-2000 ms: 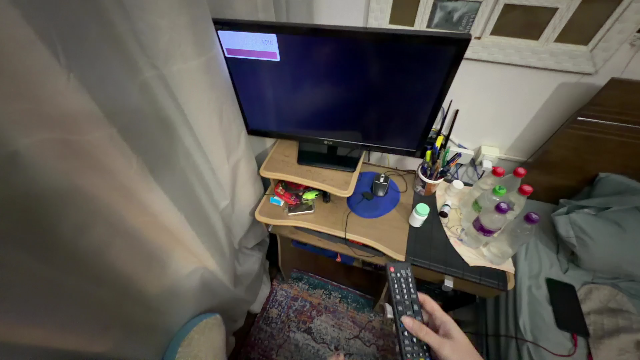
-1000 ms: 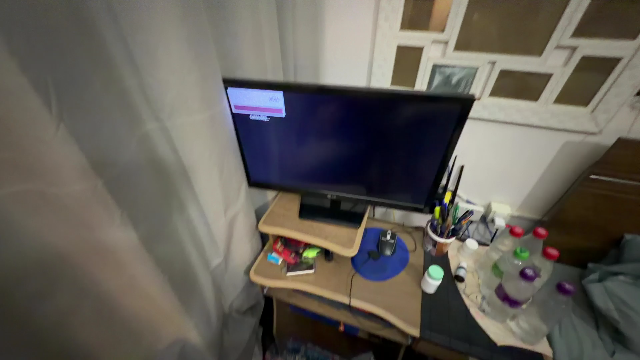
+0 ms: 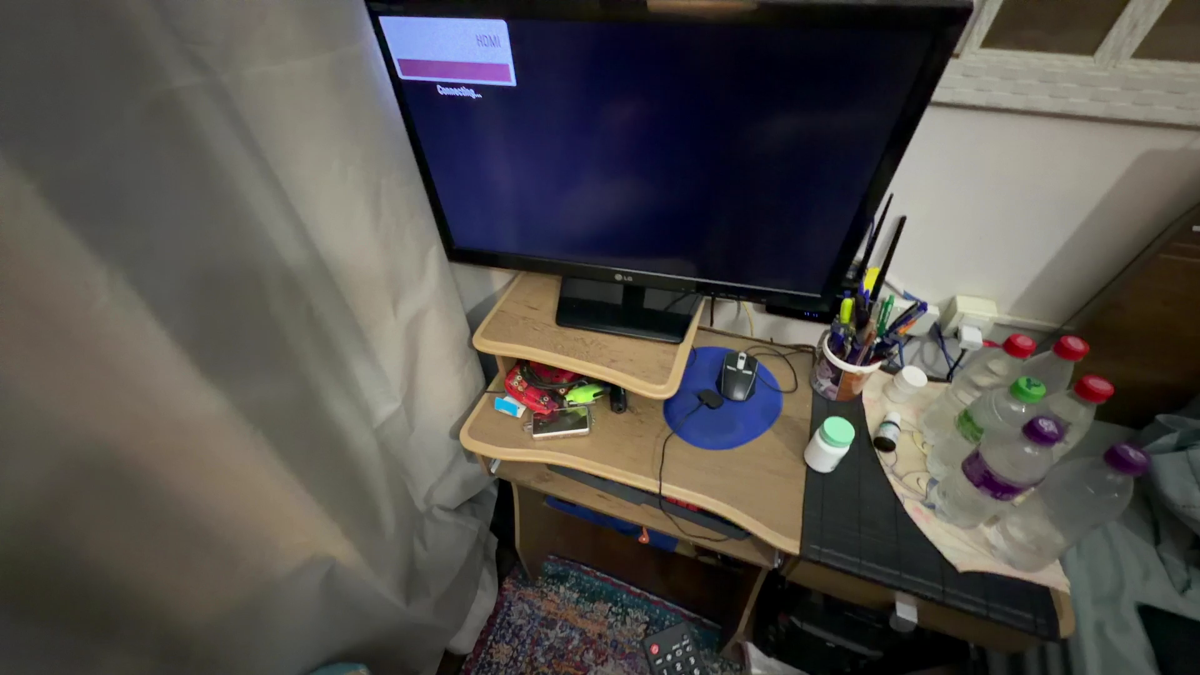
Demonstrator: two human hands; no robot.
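Neither of my hands shows now. The top end of a black remote control (image 3: 673, 649) comes into view at the bottom edge; whatever holds it is hidden below the frame. Beyond it stands a wooden computer desk (image 3: 600, 459). A flat-screen LG television (image 3: 656, 159) is on the desk's raised shelf (image 3: 525, 323), its dark blue screen lit with a small box at the top left. A black computer mouse (image 3: 738, 376) rests on a round blue mouse pad (image 3: 717, 427). A red game controller (image 3: 532, 387) lies under the raised shelf.
Several plastic bottles (image 3: 1003, 469) stand on the right side surface, near a pen cup (image 3: 841, 370) and a white pill bottle with a green cap (image 3: 830, 444). A grey curtain (image 3: 234, 328) hangs at the left. A patterned rug (image 3: 581, 619) covers the floor.
The hand with the remote control, seen two seconds ago, has left view; only the remote's end shows at the bottom now. Connecting text has appeared on the screen. The view has shifted.
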